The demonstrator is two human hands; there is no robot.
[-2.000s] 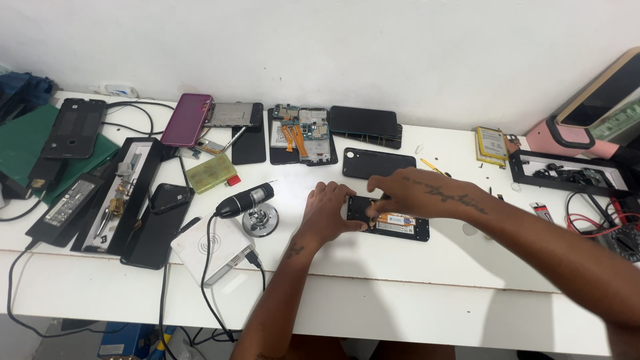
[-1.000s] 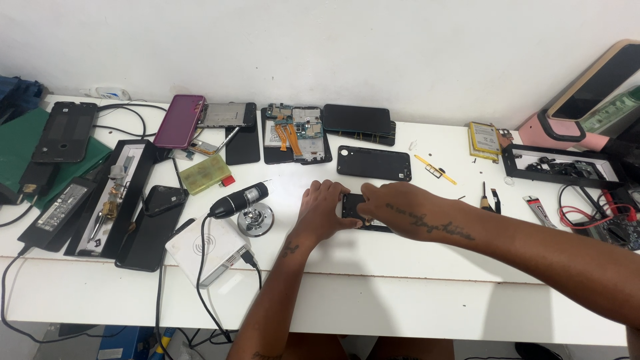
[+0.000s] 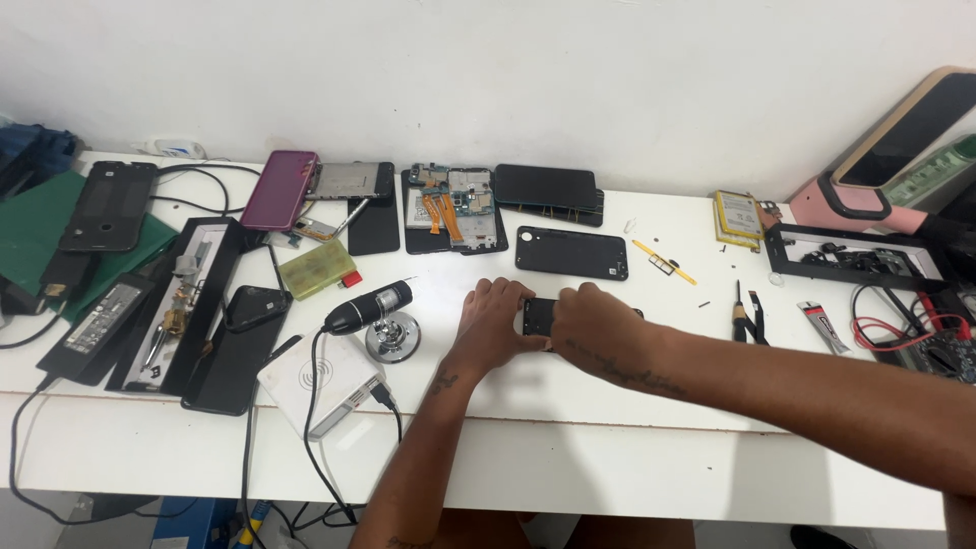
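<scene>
A black smartphone body [image 3: 538,314] lies on the white bench, mostly covered by my hands. My left hand [image 3: 496,324] grips its left end, with fingers at the far edge and the thumb at the near edge. Over the phone's middle, my right hand [image 3: 595,324] is curled with its fingers closed; whether a small tool is in it cannot be told. Just beyond the hands lies a black phone back cover [image 3: 572,253] with a round camera opening. A yellow strip tool [image 3: 665,262] rests to the right of that cover.
A USB microscope [image 3: 370,309] on a round metal stand and a white box with cables [image 3: 320,381] are left of my hands. Phone boards with orange flex cables [image 3: 450,210] lie behind. At right are a screwdriver [image 3: 739,316], tweezers, a glue tube [image 3: 823,328] and a parts tray [image 3: 778,255].
My right hand now covers more of the phone; two seconds ago its open inside and battery showed. My left hand stays on the phone's left end.
</scene>
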